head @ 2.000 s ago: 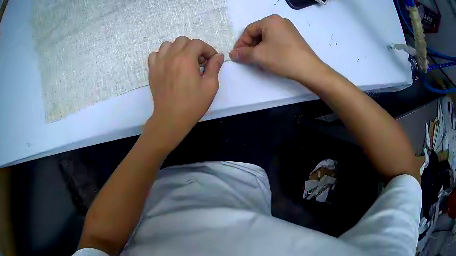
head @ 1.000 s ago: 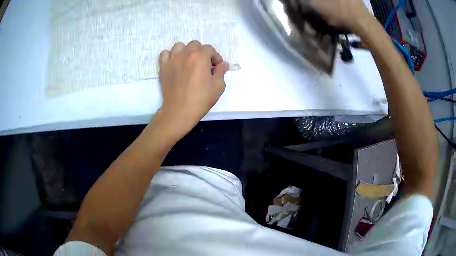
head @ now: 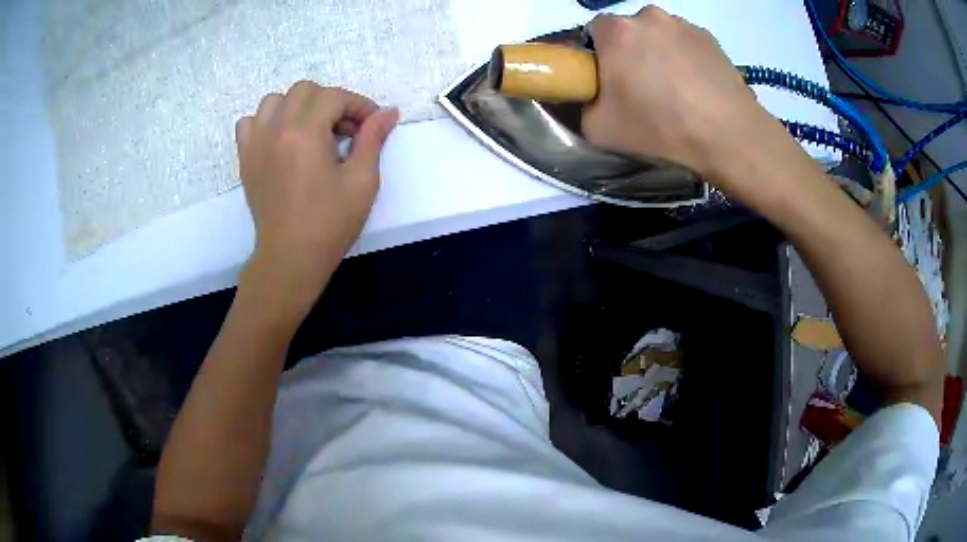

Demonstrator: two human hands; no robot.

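Observation:
The beige woven fabric panel (head: 180, 106) lies flat at the upper left of the white table. My left hand (head: 310, 169) rests on its near edge, with thumb and forefinger pinched at the folded edge (head: 419, 114). My right hand (head: 668, 95) holds the steam iron (head: 541, 138) by its yellow-brown wooden handle (head: 546, 72). The iron's pointed tip faces left and is at the right end of the fabric's near edge, a short way right of my left fingertips. Whether the tip presses on the cloth cannot be told.
The white table cover (head: 138, 281) ends just in front of the fabric. Blue hoses (head: 811, 132) run from the iron to the right. A red and black box (head: 869, 23) is at the upper right. Scraps (head: 649, 379) lie in the dark space below the table. A grey panel stands at the lower right.
My right hand let go of the fabric edge, took hold of the iron, and has brought it left and turned its tip to the fabric's corner. My left hand stays at the edge.

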